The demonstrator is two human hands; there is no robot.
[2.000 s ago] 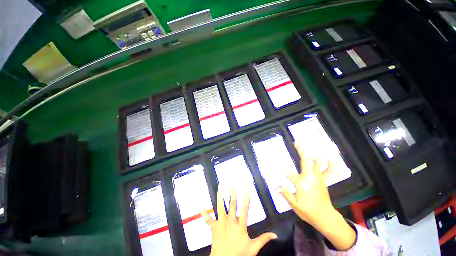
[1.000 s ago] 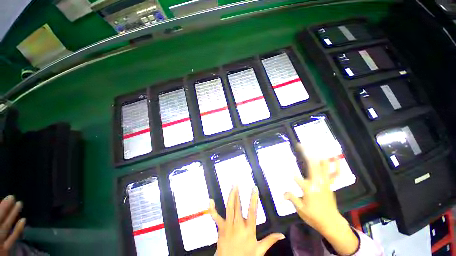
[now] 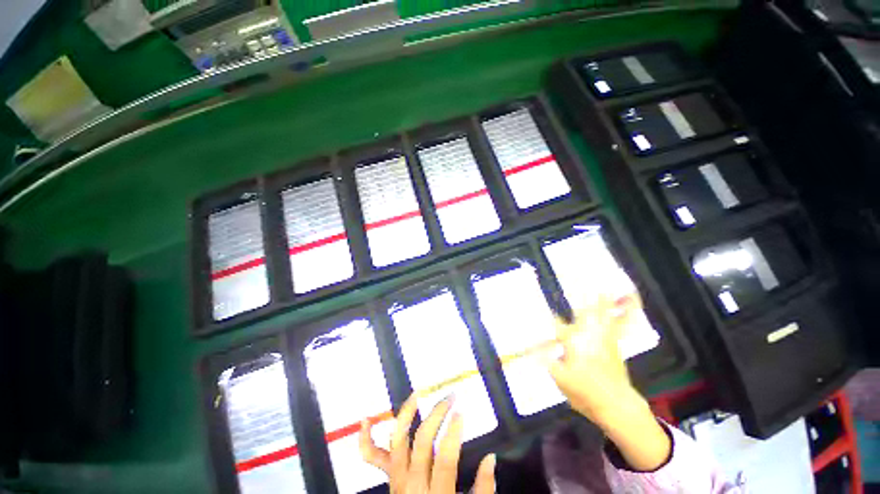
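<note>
Smartphones with lit white screens lie side by side in a near black tray (image 3: 299, 405). The leftmost near phone (image 3: 261, 425) shows grey text lines and a red band. My left hand (image 3: 425, 449) is bare, fingers spread over the lower part of the middle near phone (image 3: 439, 347), cut off by the bottom edge. My right hand (image 3: 593, 362) is bare and slightly blurred, its fingers over the lower part of the rightmost near phone (image 3: 589, 265). Neither hand holds anything. A far tray (image 3: 200, 260) holds phones with text and red bands.
A black tray at right (image 3: 772, 376) holds dark-screen phones (image 3: 714, 188). Black stacked trays (image 3: 82, 338) stand at left. A red crate (image 3: 849, 444) and white paper (image 3: 762, 458) are lower right. Beyond the metal rail (image 3: 338, 60) are a panel (image 3: 236, 43) and a yellow note (image 3: 56, 101).
Bands now also cross the middle near phone and the one right of it. The other person's hand at lower left has gone from view. The trays sit slightly further left in the picture.
</note>
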